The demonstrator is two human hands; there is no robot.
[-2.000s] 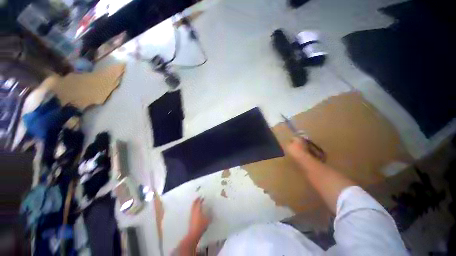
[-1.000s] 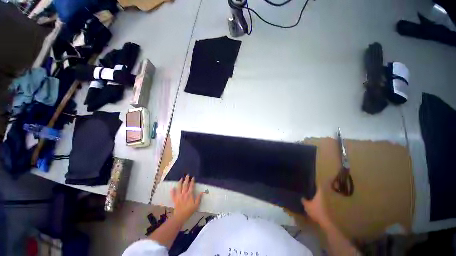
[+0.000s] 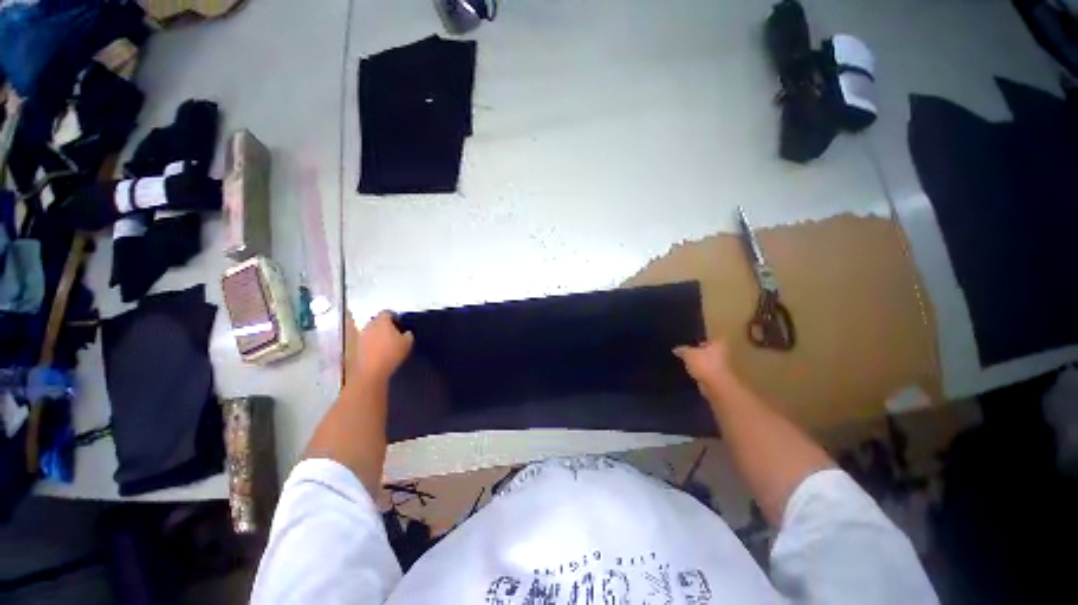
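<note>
A dark fabric panel [image 3: 550,360] lies across the table's front edge, partly over the brown paper [image 3: 845,319]. My left hand [image 3: 384,345] grips its upper left corner. My right hand [image 3: 700,358] grips its right edge, thumb on top; the fingers under the cloth are hidden. Fabric shears [image 3: 762,284] with silver blades and dark brown handles lie on the brown paper, to the right of the panel, not held.
Small black cut pieces [image 3: 414,116] lie at the upper left. A boxed block [image 3: 261,310] and wrapped bars [image 3: 247,461] stand left. Rolled bundles [image 3: 804,89] lie at the back right, a larger dark lay [image 3: 1005,225] at right. Scraps lie on the floor.
My left hand has moved from the panel's lower edge up to its left corner and now grips it. My right hand has moved up the right edge. The view has shifted; the shears still lie on the paper.
</note>
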